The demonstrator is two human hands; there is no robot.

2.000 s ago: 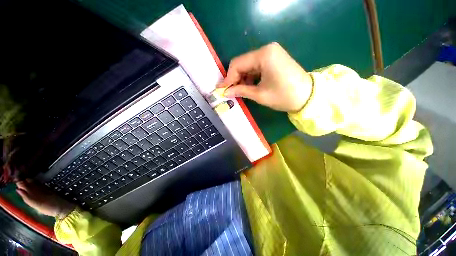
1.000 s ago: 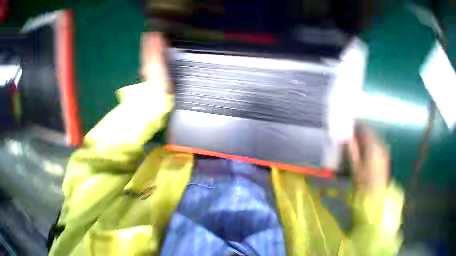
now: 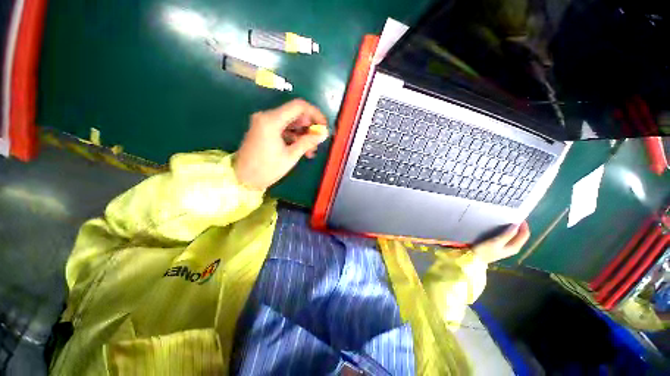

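An open laptop (image 3: pixel 426 213) with black keys and a large dark screen (image 3: pixel 514 66) lies tilted on a red-orange pad (image 3: pixel 342 147). My left hand (image 3: pixel 275 143) is just left of the pad and pinches a small yellow plug (image 3: pixel 317 131) between thumb and finger. The plug is apart from the laptop's edge. My right hand (image 3: pixel 505 242) is at the laptop's front right corner, its fingers partly hidden by the base; I cannot tell how firmly it holds. Two flash drives with yellow ends, an upper one (image 3: pixel 283 41) and a lower one (image 3: pixel 257 73), lie on the green mat.
A red pad edge (image 3: pixel 26 81) stands at the far left. A white card (image 3: pixel 586 195) and a thin brown strip (image 3: pixel 544 236) lie at the right. Several stacked red pads (image 3: pixel 630 264) and a blue-edged bin (image 3: pixel 507 341) are at the lower right.
The view has swung to the laptop's left side. My left hand has left the laptop's left edge and now holds a yellow plug. My right hand is now at the front right corner.
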